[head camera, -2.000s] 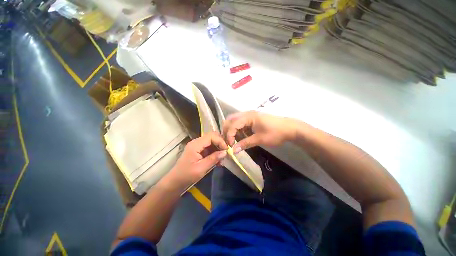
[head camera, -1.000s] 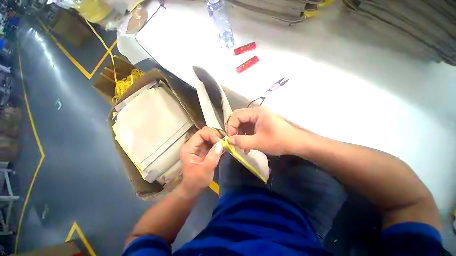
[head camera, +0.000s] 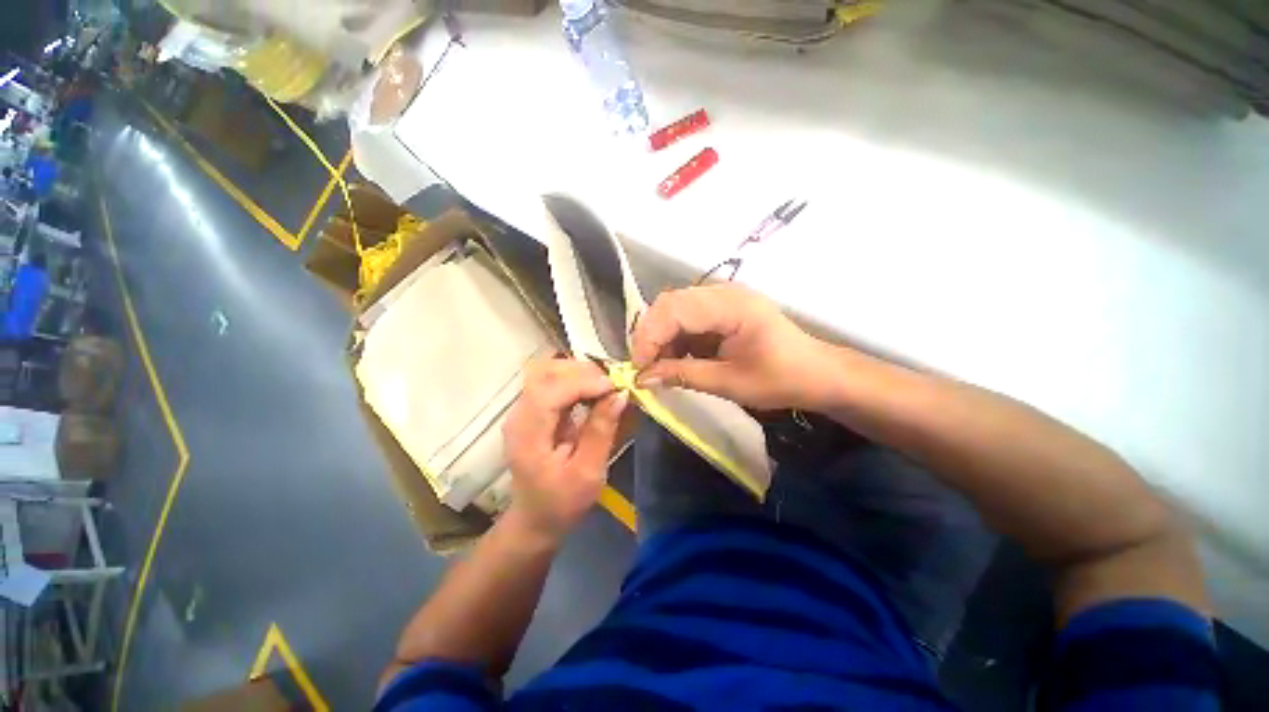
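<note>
A beige-grey bag body (head camera: 724, 434) with a yellow edge binding (head camera: 693, 435) is held over my lap beside the table edge. Its upper part stands open like a pocket. My left hand (head camera: 564, 431) pinches the yellow corner (head camera: 622, 376) between thumb and finger. My right hand (head camera: 717, 348) pinches the same corner from the right, its fingertips close to the left ones. The fingers partly hide the corner. Thread snips (head camera: 772, 223) with a dark cord lie on the table, apart from my hands.
Two red bars (head camera: 688, 173) and a water bottle (head camera: 605, 63) lie on the white table (head camera: 946, 251). Stacked bag bodies (head camera: 752, 17) are at the back. A cardboard box (head camera: 397, 466) holding beige pieces and yellow strips (head camera: 388, 252) stands at the left.
The view has shifted, so the box sits further right and the stacked bags are more cut off at the top. Both hands stay pinched at the yellow corner.
</note>
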